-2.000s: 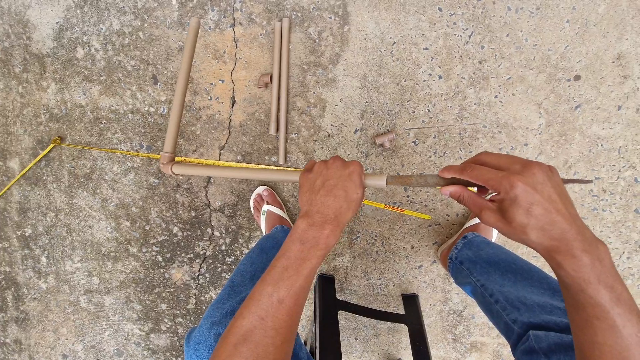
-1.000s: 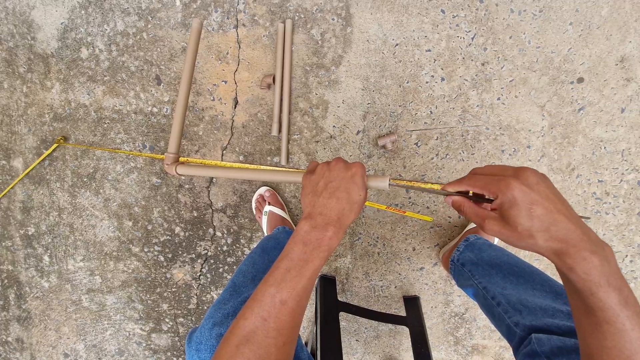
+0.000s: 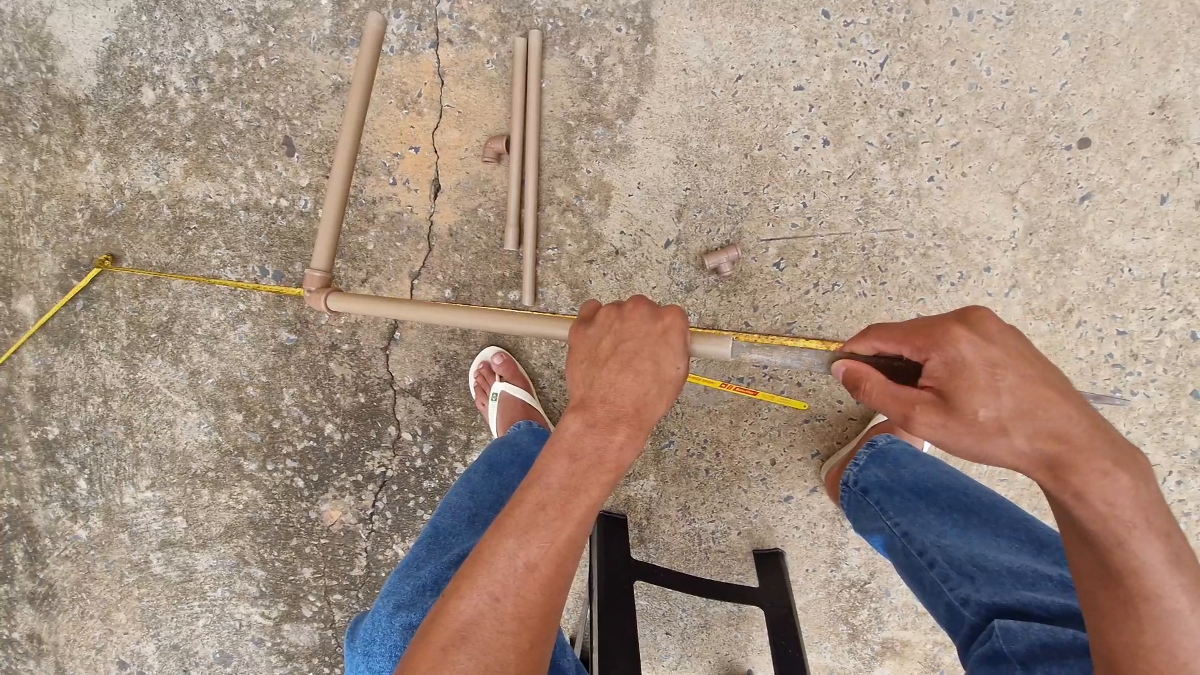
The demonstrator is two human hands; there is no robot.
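Note:
My left hand (image 3: 628, 361) is closed around a long tan plastic pipe (image 3: 450, 315), near its right end. An elbow fitting (image 3: 319, 291) joins this pipe to a second tan pipe (image 3: 349, 150) on the ground. My right hand (image 3: 947, 384) grips what looks like a bare metal file (image 3: 783, 356) between thumb and fingers. The file's left part meets the open pipe end; whether it reaches inside cannot be told. Its pointed end sticks out right of the hand. A yellow measuring tape (image 3: 202, 279) runs along the pipe's upper side.
Two thinner tan pipes (image 3: 532, 169) lie beyond, beside an elbow fitting (image 3: 495, 148). A tee fitting (image 3: 722, 259) and a thin rod (image 3: 830, 234) lie on the concrete. A yellow strip with red marking (image 3: 750, 392) lies nearer. Below stands a black frame (image 3: 694, 583) between the legs.
The file has turned in my right hand, and its pointed end sits lower in view than two seconds ago. My left hand has stayed around the pipe.

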